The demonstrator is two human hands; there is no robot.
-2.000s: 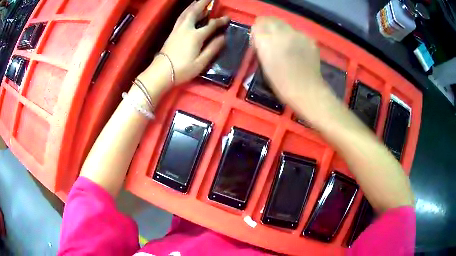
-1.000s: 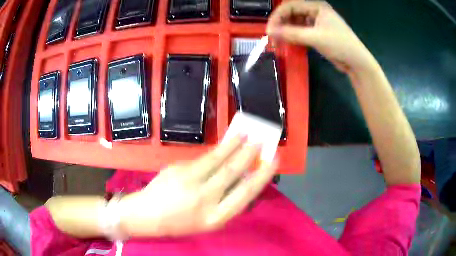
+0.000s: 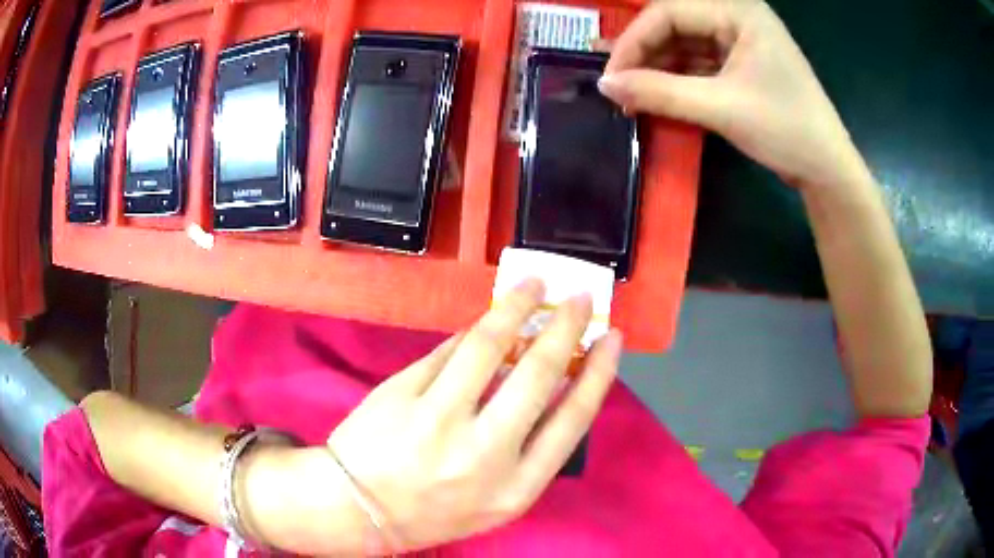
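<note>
A dark phone (image 3: pixel 578 164) lies in the right-hand front pocket of the red-orange foam tray (image 3: pixel 294 281). My left hand (image 3: pixel 469 420) holds a white card with orange print (image 3: pixel 554 277) flat under its fingers, its top edge at the phone's lower end. My right hand (image 3: pixel 714 76) is at the phone's upper right corner, thumb and forefinger pinched together. The clear protective film at those fingertips is almost invisible, and its outline over the screen cannot be made out.
Several phones stand in the front pockets to the left, one beside the worked one (image 3: pixel 392 142). A barcode label (image 3: pixel 559 27) lies behind the worked phone. A white scrap (image 3: pixel 199 235) is on the tray's near edge. Another red-orange tray (image 3: pixel 27 240) is at far left. The dark bench (image 3: pixel 883 131) is at right.
The view has shifted closer to the right-hand phone. The bright white film strip seen at my right fingertips a second ago no longer shows. My right fingertips are now lower, at the phone's corner.
</note>
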